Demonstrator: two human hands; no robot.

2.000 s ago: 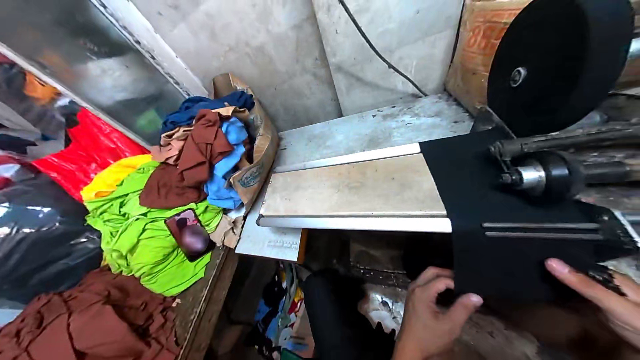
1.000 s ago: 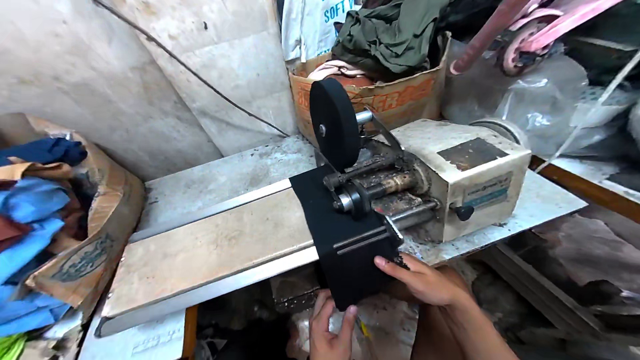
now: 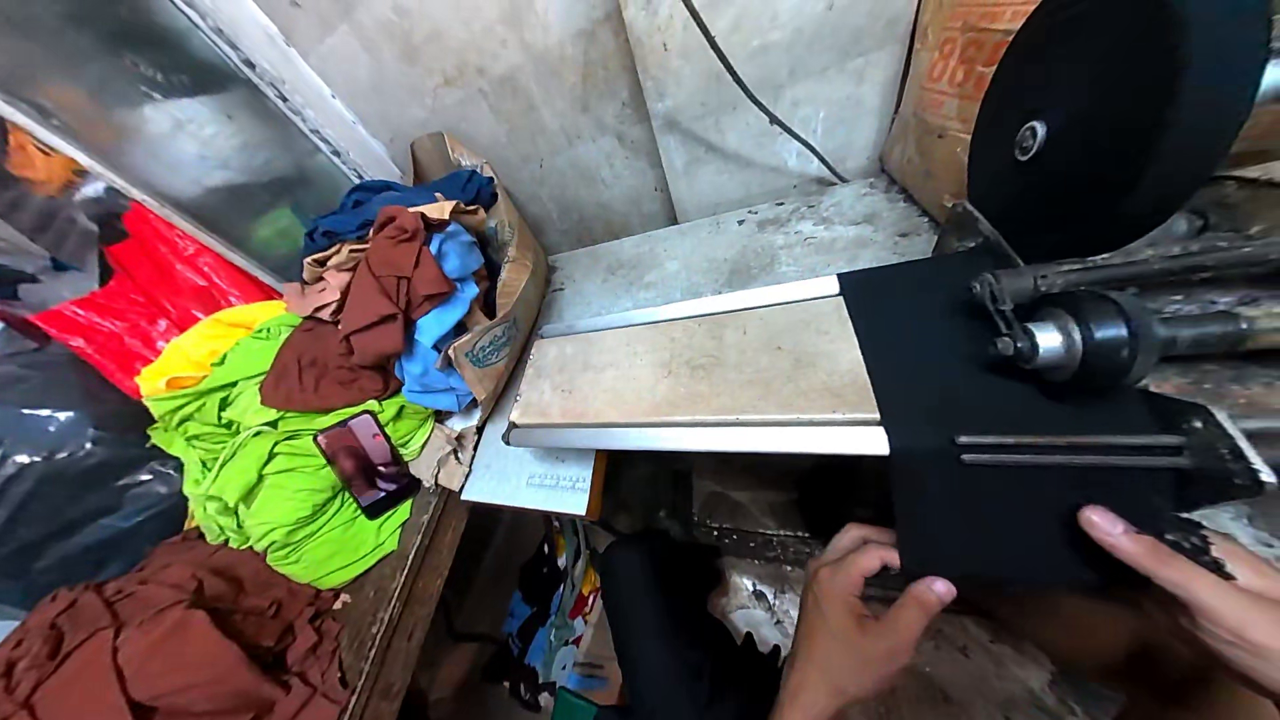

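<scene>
A panel of black fabric lies over the right end of the beige padded board and hangs down in front, under the machine's metal and black roller. Two thin metal bars run across the fabric. My left hand is at its lower left corner, thumb in front and bent fingers at the edge, partly behind it. My right hand has its thumb on the front of the fabric near the lower right; its other fingers are mostly hidden. Above stands a large black roll of narrow material.
At the left, a torn cardboard box holds coloured cloth, with a phone on green cloth beside it. Brown cloth is piled lower left. A grey wall stands behind the metal tabletop. A dark-clothed leg is below.
The view has swung right and back left. Both hands stay near the fabric's lower edge, and the fabric remains under the roller.
</scene>
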